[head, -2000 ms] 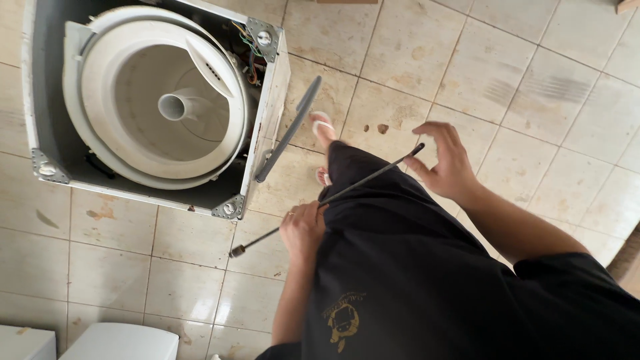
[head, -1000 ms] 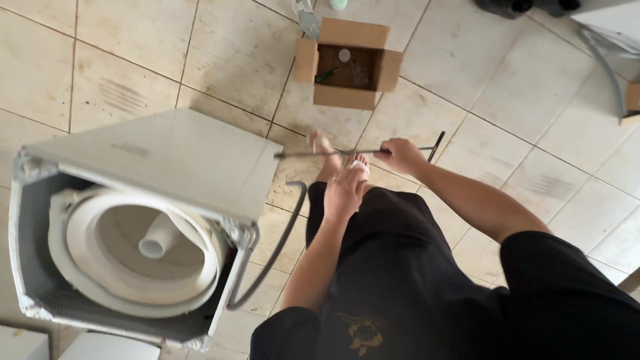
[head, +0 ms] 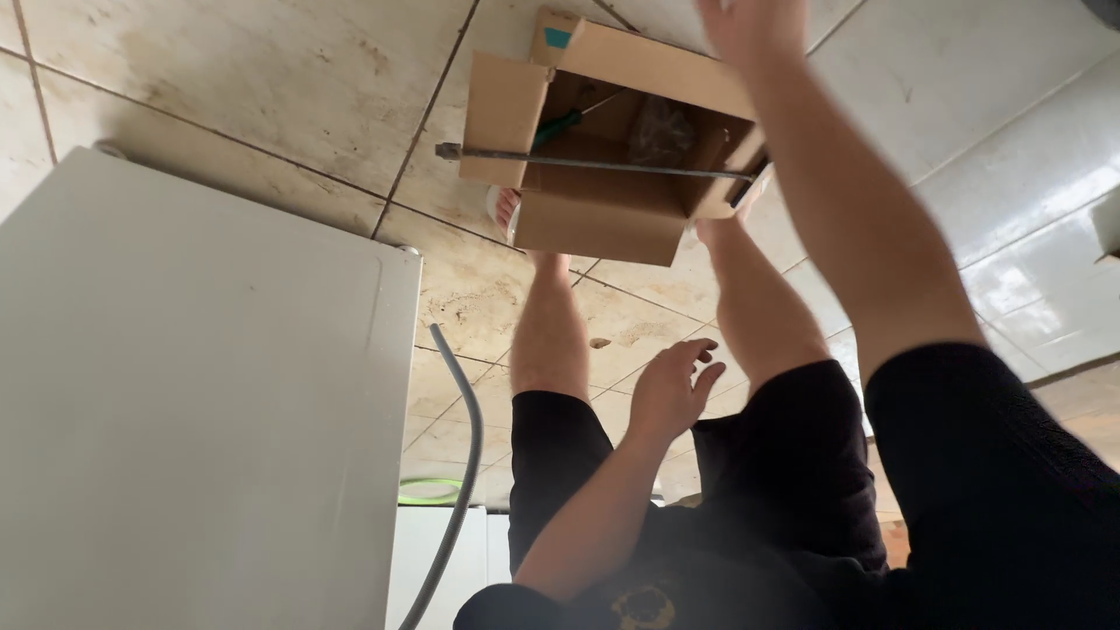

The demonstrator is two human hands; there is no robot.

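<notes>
A long thin metal rod with a socket-like end lies across the top of an open cardboard box, its other end at the box's right side. Inside the box are a screwdriver with a green handle and a clear plastic bag. My left hand hangs below the box between the legs, holding nothing, fingers loosely bent apart. My right hand reaches past the box's right side at the top edge; its fingers are blurred and partly cut off, so its grip does not show.
The white side panel of a washing machine fills the left. A grey corrugated hose curves beside it. Bare feet in slippers stand by the box on the stained tile floor. A green ring lies on a white surface lower down.
The rod, held in both hands a second ago, now lies across the box. My left hand has let it go. The view has shifted a lot toward the box.
</notes>
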